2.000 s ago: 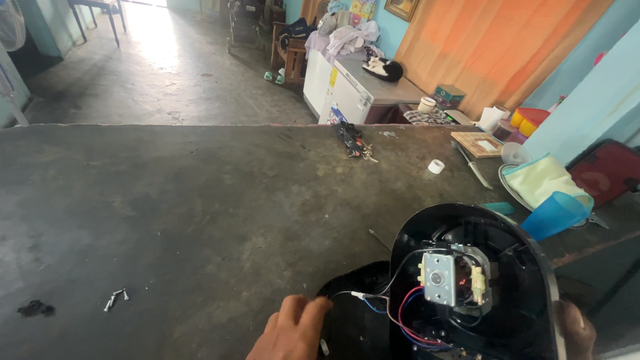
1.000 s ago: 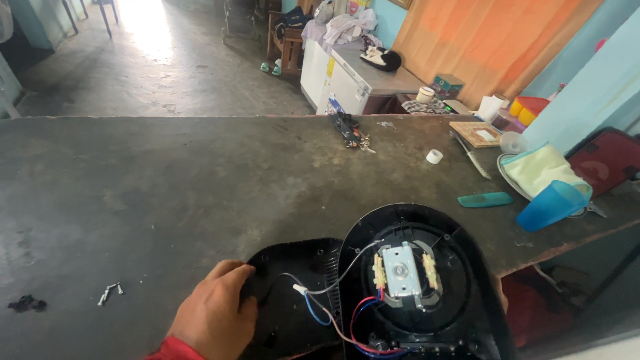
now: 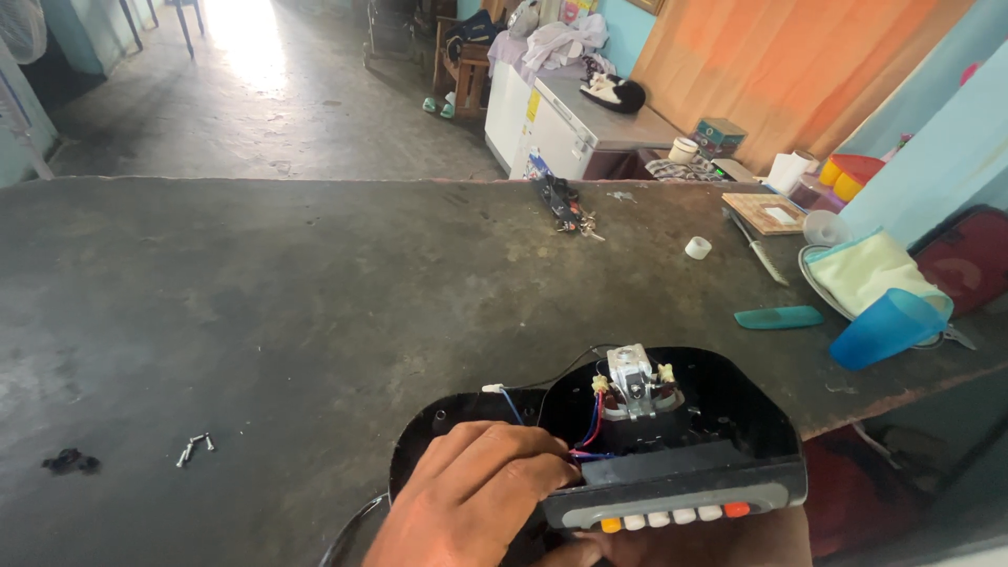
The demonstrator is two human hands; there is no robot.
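The opened black plastic appliance housing (image 3: 724, 394) stands tilted at the counter's near edge, its row of orange, white and red push buttons (image 3: 669, 517) facing me. Inside it sits a metal component (image 3: 630, 370) with red and blue wires. My left hand (image 3: 480, 488) grips the left end of the button panel, fingers over the top near the wires and thumb below. A flat black plastic part (image 3: 441, 405) lies beyond that hand, with a white wire connector (image 3: 494, 388) above it. A blurred skin-toned shape under the buttons may be my right hand; its fingers are hidden.
Several screws (image 3: 193, 449) and a small black piece (image 3: 71, 461) lie at left on the counter. Keys (image 3: 587, 224), a tape roll (image 3: 698, 248), a knife (image 3: 760, 252), a teal comb-like object (image 3: 778, 317), and a blue cup (image 3: 890, 329) beside a plate lie toward the right.
The housing has tilted so that its button panel now faces me. My left hand has moved right, from the flat black part onto the panel's left end.
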